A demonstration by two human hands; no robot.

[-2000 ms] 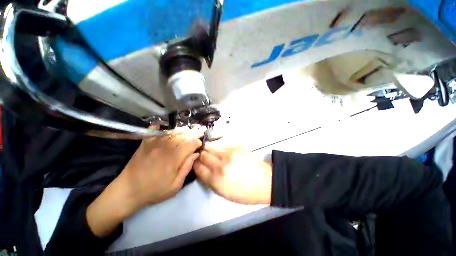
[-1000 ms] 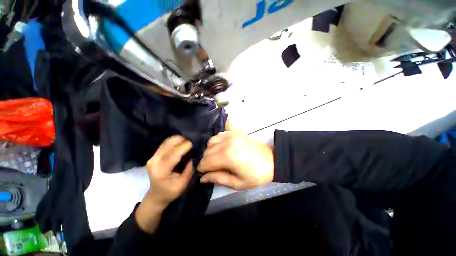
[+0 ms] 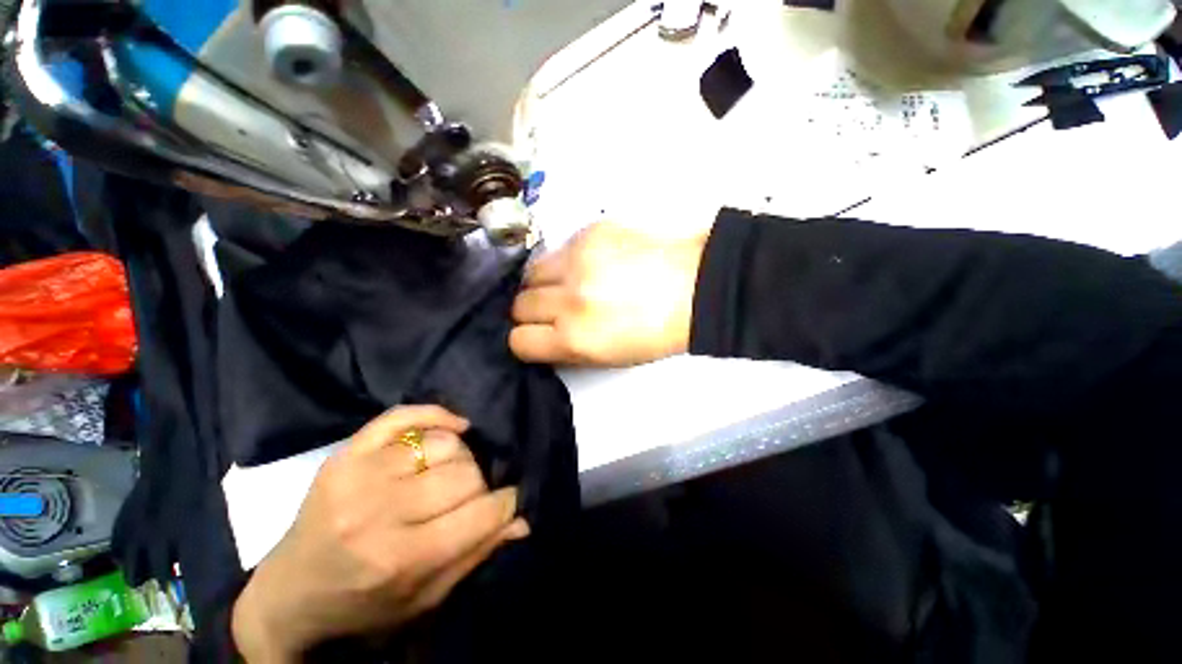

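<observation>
A black garment piece [image 3: 376, 324] lies under the sewing machine's head and hangs over the table's front edge. My left hand [image 3: 402, 519], with a gold ring, grips the garment's fold near the table edge. My right hand [image 3: 609, 296] holds the garment's right edge just in front of the presser foot area [image 3: 499, 208]; its fingertips are partly hidden in the cloth. The needle itself cannot be made out.
Black scraps [image 3: 726, 83] and dark snips [image 3: 1102, 81] lie on the white bed. A curved metal guard [image 3: 169, 162] is at upper left. A red plastic bag [image 3: 65, 311], a grey round-vented device [image 3: 52, 506] and a green-labelled bottle [image 3: 81, 614] are at left.
The view has shifted. My hands have gone from close together at the foot to apart, the left lower on the garment's front, the right near the foot. More black cloth now shows left of the foot.
</observation>
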